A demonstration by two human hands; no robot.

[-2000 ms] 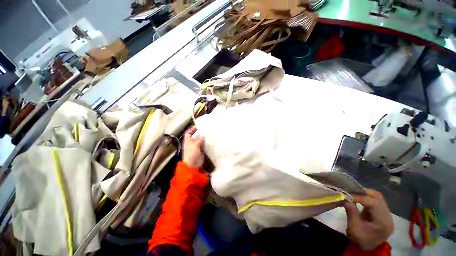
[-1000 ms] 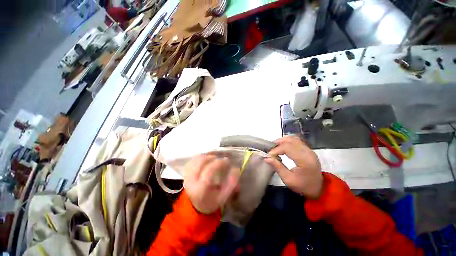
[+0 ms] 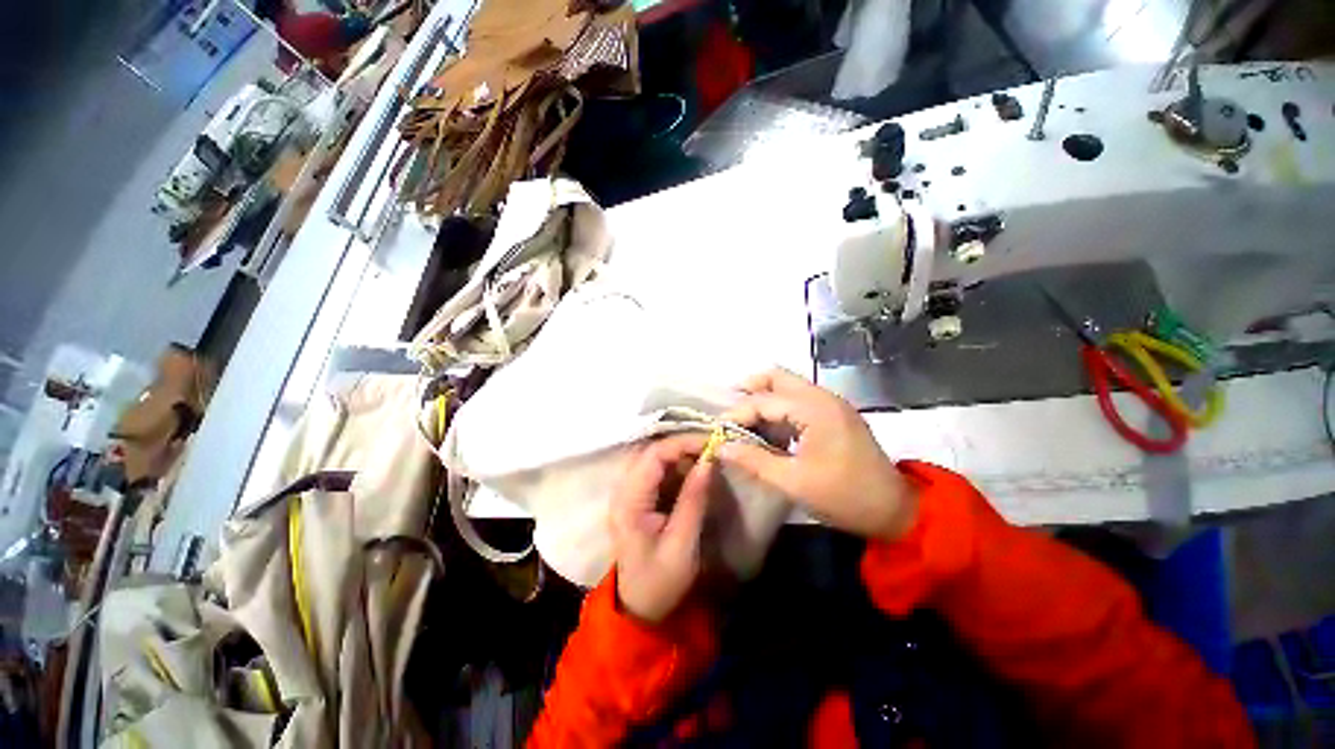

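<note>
A cream bag body (image 3: 571, 439) lies over the front edge of the white table, partly hanging down. My left hand (image 3: 662, 527) pinches its mouth edge from below, beside the end of the yellow tape (image 3: 712, 445). My right hand (image 3: 823, 454) holds the same edge from the right, fingers on the grey-taupe band (image 3: 677, 405). The fingertips of both hands are close together and hide part of the edge. The sewing machine head (image 3: 886, 264) stands behind my right hand, with no bag under its presser foot.
Scissors with red and yellow handles (image 3: 1124, 384) lie on the machine bed, beside a small green tool (image 3: 1183, 335). A heap of beige bags (image 3: 315, 571) is at the left. Another folded beige piece (image 3: 535, 271) and brown pieces (image 3: 505, 88) lie farther back.
The view has swung toward the machine. My left hand has moved from the bag's far left side to the mouth edge. Both hands are now together at the yellow tape's end.
</note>
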